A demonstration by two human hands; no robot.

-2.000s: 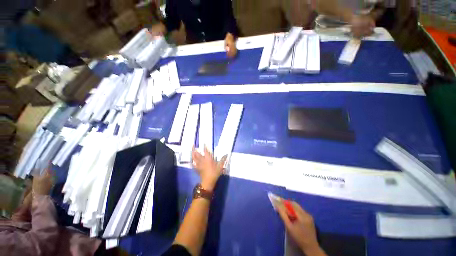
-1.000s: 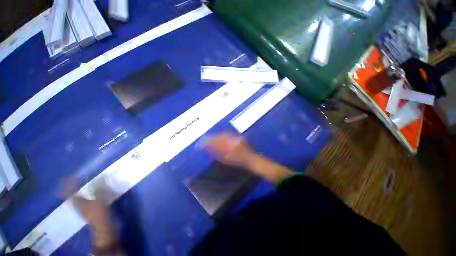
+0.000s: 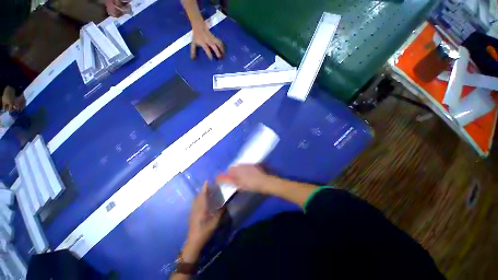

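Note:
A long white plastic part [image 3: 255, 145] is held tilted above the blue printed sheet, its far end blurred. My left hand [image 3: 205, 214] is closed around its near end, low in the middle of the view. My right hand [image 3: 247, 178] lies over the part's middle, with a red-orange spot of a small tool [image 3: 224, 179] between its fingers. The tool's tip is hidden. Two more white parts lie beyond: one on the sheet [image 3: 245, 80], one [image 3: 315, 54] reaching from the sheet onto the green surface.
The green dotted surface [image 3: 382, 38] is at upper right. An orange tray [image 3: 474, 133] holds white pieces. White parts [image 3: 39, 174] lie at left, with another stack [image 3: 104, 50] at upper left. A dark object [image 3: 60, 266] is at lower left. Another person's hand [image 3: 206, 41] rests on the sheet.
My hands have come together on a white part, which is now lifted. One part at the right now reaches onto the green surface. Another person's hand has appeared at the top.

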